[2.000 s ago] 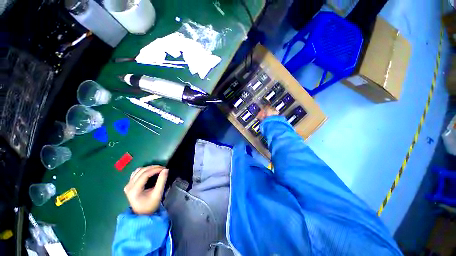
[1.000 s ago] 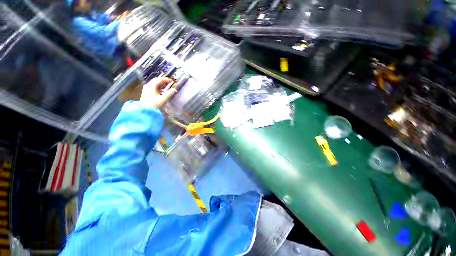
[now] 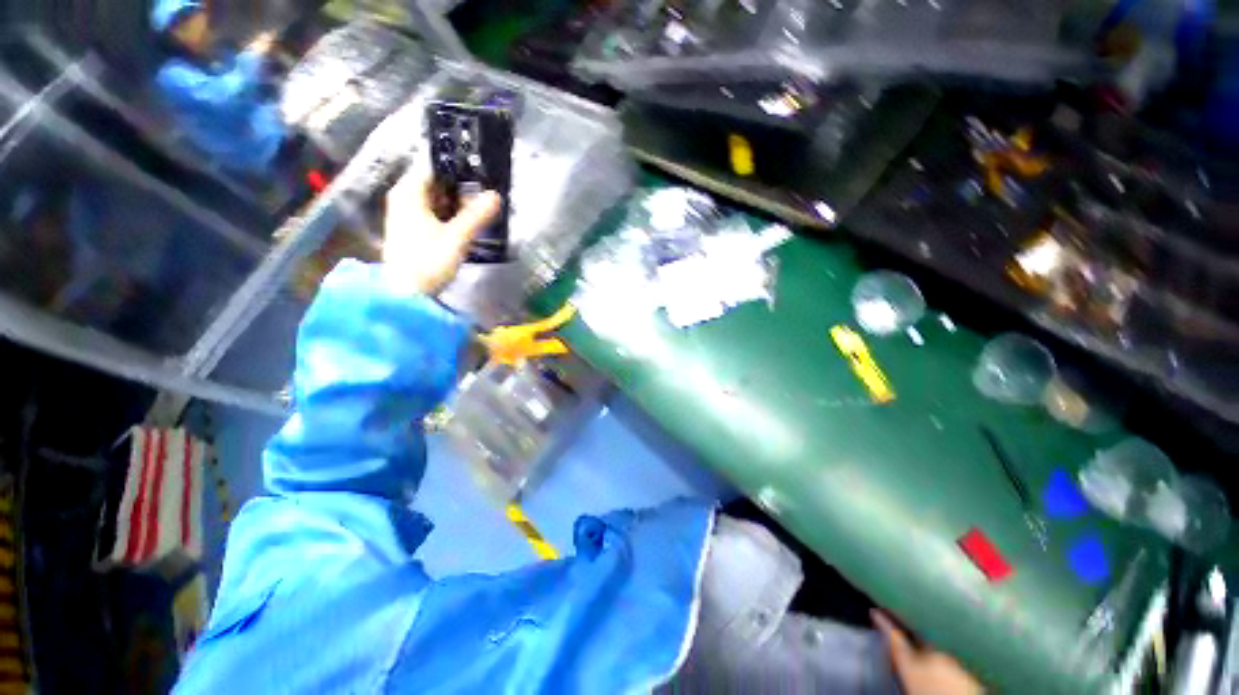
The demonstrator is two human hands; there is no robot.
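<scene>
My left hand [image 3: 432, 242] is stretched out at the upper left and grips a dark smartphone body [image 3: 473, 170]. The phone's camera rings are at its top end. It is held over the clear blister trays [image 3: 578, 156]; the image is blurred, so I cannot tell if it touches them. My right hand [image 3: 924, 665] is at the bottom, by the bench's near edge, cut off by the picture edge, so its fingers are not clearly seen.
Orange handles [image 3: 527, 340] stick out by the trays. Plastic bags [image 3: 693, 265] lie on the green mat [image 3: 734, 407], with a yellow tool [image 3: 863, 364], a red piece [image 3: 985, 555], blue picks [image 3: 1067, 494] and clear cups [image 3: 1015, 368]. Another person [image 3: 224, 102] is at the upper left.
My left hand has lifted a phone at the trays, its camera end now clearly showing. The view has shifted slightly, and my right hand has come into view at the bottom.
</scene>
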